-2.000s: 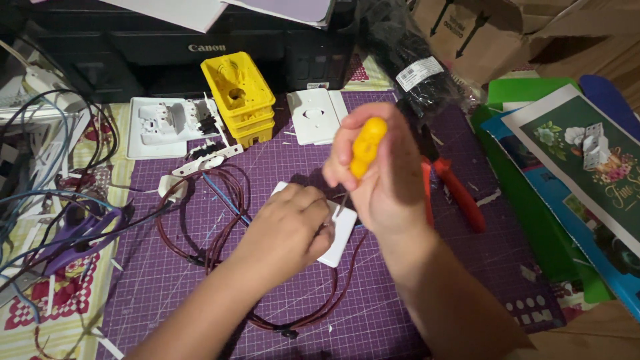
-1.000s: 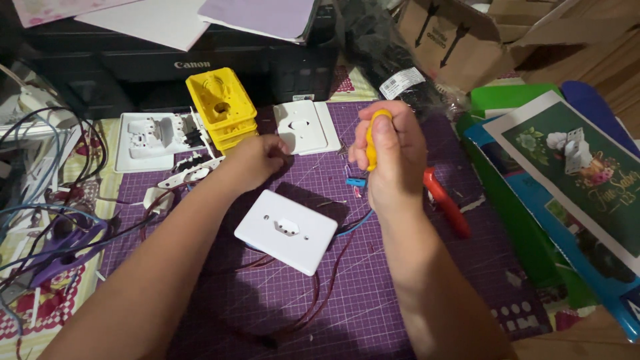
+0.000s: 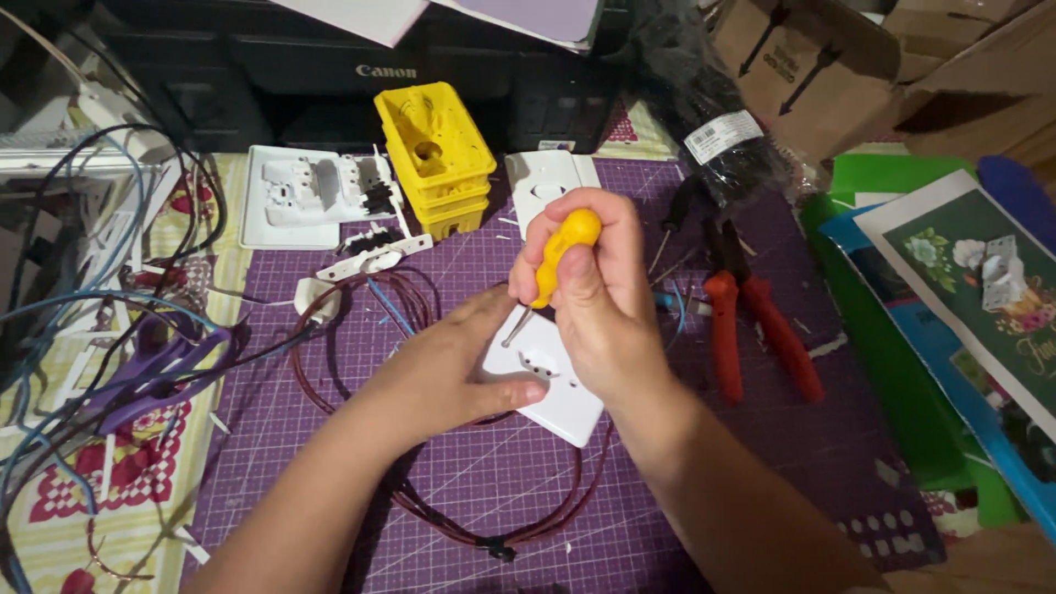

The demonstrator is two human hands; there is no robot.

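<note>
A white socket faceplate (image 3: pixel 549 388) lies at a slant over the purple cutting mat (image 3: pixel 643 511), its three-hole outlet facing up. My left hand (image 3: pixel 462 363) grips the plate at its left side, thumb on top near the outlet. In my right hand (image 3: pixel 606 305) is a screwdriver with a yellow handle (image 3: pixel 563 252), whose tip meets the plate's upper-left screw hole. Dark red cable (image 3: pixel 445 516) loops beneath and around the plate, with a black tie at the bottom. To the right lie red-handled pliers (image 3: pixel 763 330) and, above them, a black-handled screwdriver (image 3: pixel 678 206).
Stacked yellow wall boxes (image 3: pixel 437 148), white socket parts (image 3: pixel 322 194) and another white plate (image 3: pixel 544 177) stand before the black Canon printer (image 3: pixel 355 74). Purple scissors (image 3: pixel 157 371) and tangled cables are at left. Green and blue folders (image 3: pixel 899 330) with a printed sheet lie right.
My left hand has moved from beside the yellow boxes back onto the faceplate. The yellow screwdriver, raised right of the plate a second ago, now has its tip at the screw hole.
</note>
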